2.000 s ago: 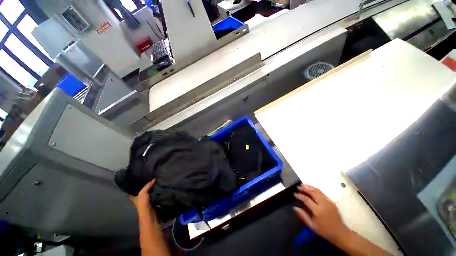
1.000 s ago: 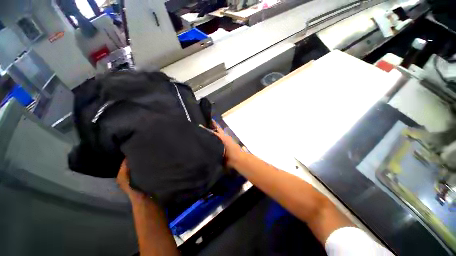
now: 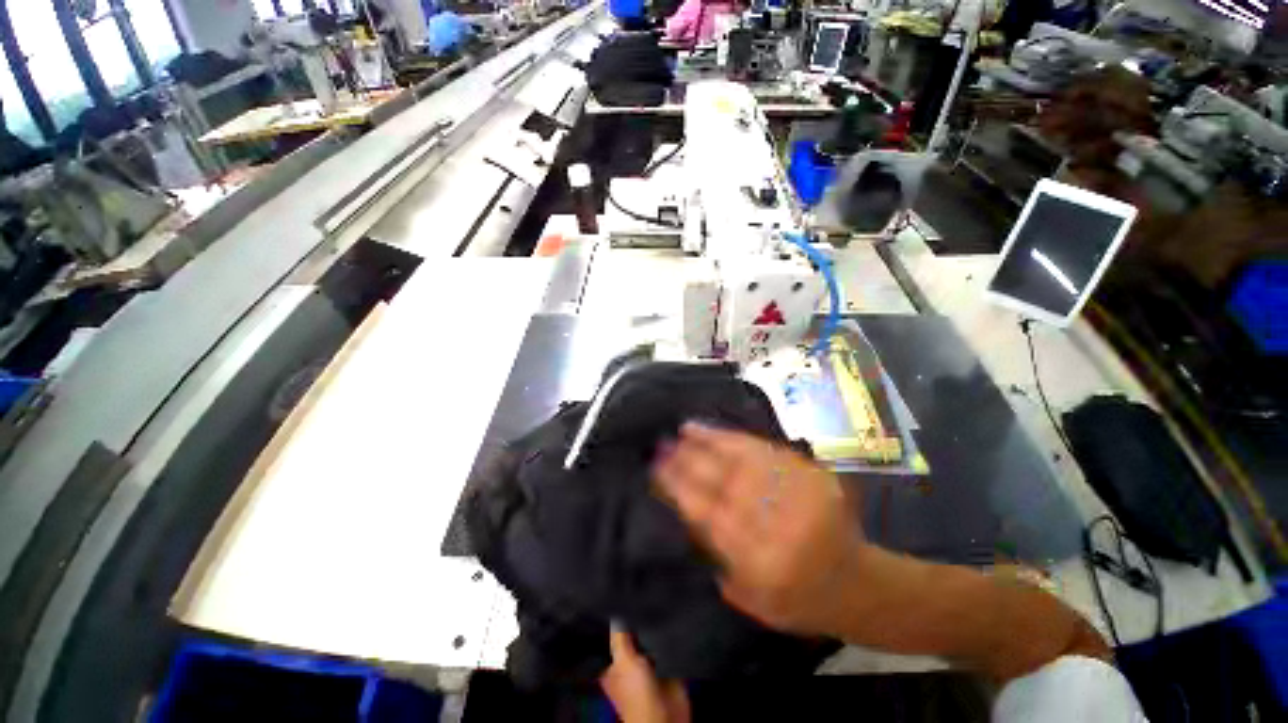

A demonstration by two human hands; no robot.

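Observation:
A bulky bundle of black bag pieces [image 3: 565, 523] with a pale edge line is at the front of the machine table, over the dark metal bed plate [image 3: 961, 424]. My right hand [image 3: 770, 523] lies on top of the bundle, fingers slightly blurred; whether it grips is unclear. My left hand [image 3: 643, 689] holds the bundle from below at its near edge, mostly hidden. The white machine head [image 3: 770, 290] with a red logo stands behind. The clamp plate [image 3: 833, 403] with yellow tape is partly covered by the bundle.
A blue crate [image 3: 269, 689] is at the lower left, beside the white table top [image 3: 353, 466]. A white-framed screen [image 3: 1062, 252] stands at the right. A flat black bag [image 3: 1147, 477] and a thin cable [image 3: 1052, 381] lie near it. A blue air hose [image 3: 831, 283] curves beside the head.
The black bundle was lifted from the blue crate and carried right to the machine table. My right hand has moved from its side onto its top. The view has turned right.

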